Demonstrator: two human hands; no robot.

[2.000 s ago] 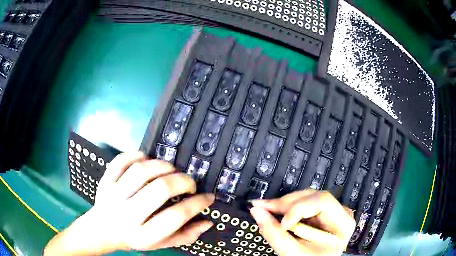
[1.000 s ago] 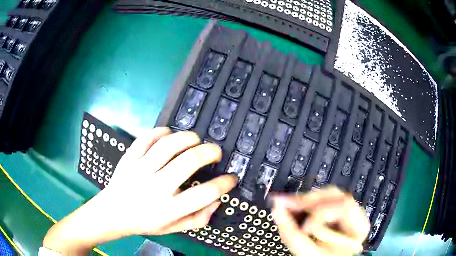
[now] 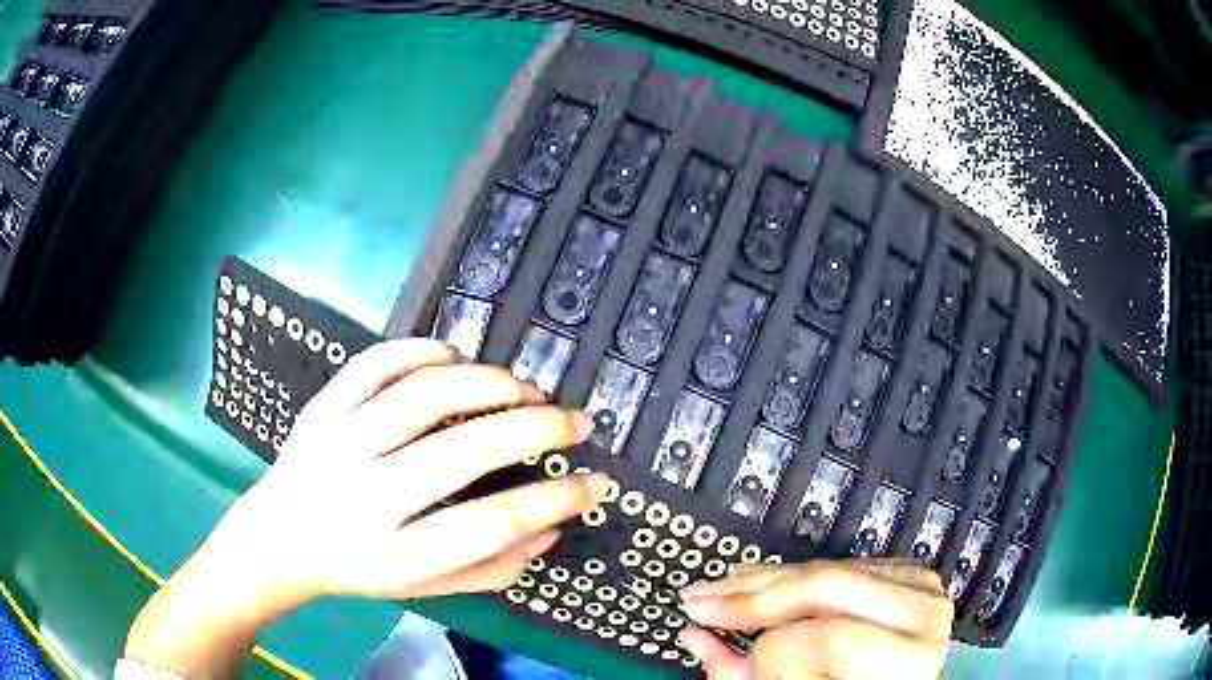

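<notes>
Glossy dark housings (image 3: 654,308) sit in rows in a large dark ribbed tray (image 3: 534,106). A flat black ring tray (image 3: 239,385) with rows of small pale rings lies across its near side. My left hand (image 3: 425,478) lies palm down over the ring tray, fingers spread a little, fingertips at its far edge beside a housing; no held thing shows. My right hand (image 3: 824,618) is over the right part of the ring tray, thumb and index finger close together at the rings. Whether a tool or ring is between them cannot be told.
A black tray (image 3: 1037,199) covered in white specks lies at the far right. More ring sheets (image 3: 837,29) lie beyond the housing tray. Dark stacked trays (image 3: 113,173) stand at the left edge, with more dark stacks at the right. The green bench (image 3: 306,146) has yellow lines.
My right hand has moved from the housings down to the rings on the ring tray. My left hand stays near the ring tray's far edge. The whole view has shifted slightly.
</notes>
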